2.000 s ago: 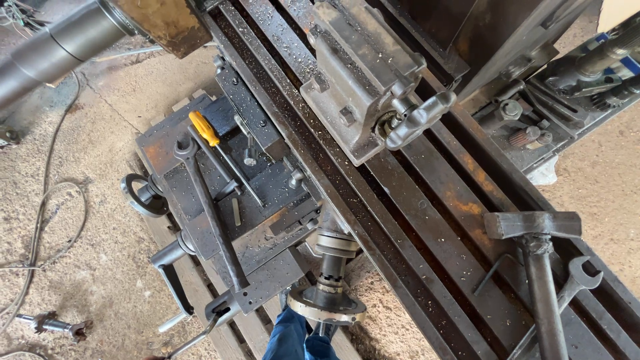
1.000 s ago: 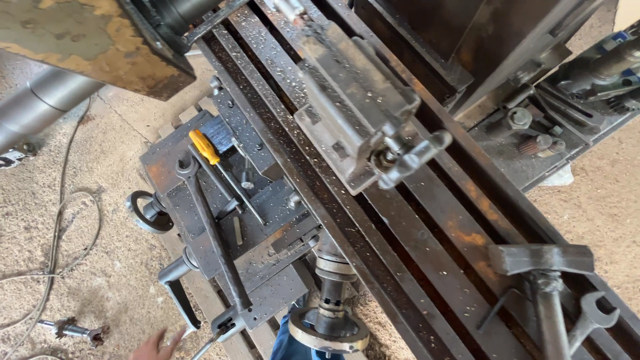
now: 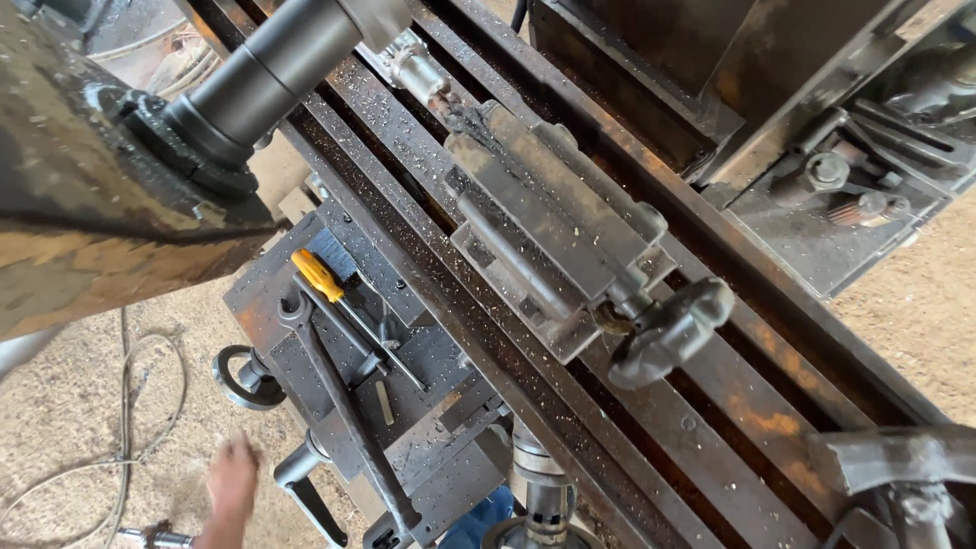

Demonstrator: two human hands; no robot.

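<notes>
A blurred bare hand, my left hand by its place (image 3: 232, 476), hangs over the floor at lower left, left of a crank handle (image 3: 309, 488); its fingers cannot be made out. My right hand is out of view. On the milling machine's saddle lie a yellow-handled screwdriver (image 3: 319, 276) and a long open-ended wrench (image 3: 347, 412). A machine vise (image 3: 545, 221) with a dark knobbed handle (image 3: 675, 332) stands on the slotted, chip-strewn table (image 3: 488, 366). Beyond its far end is a shiny metal fitting (image 3: 415, 69).
A dark cylindrical spindle housing (image 3: 267, 76) and a worn painted machine head (image 3: 91, 206) jut in at upper left. A hammer (image 3: 900, 457) rests at lower right. A handwheel (image 3: 248, 377) sticks out at left, and a cable (image 3: 126, 396) loops on the floor. Loose machine parts (image 3: 827, 171) sit at right.
The hand at lower left, only partly in view one second ago and not seen before that, now shows more fully. The view has shifted toward the vise and spindle housing.
</notes>
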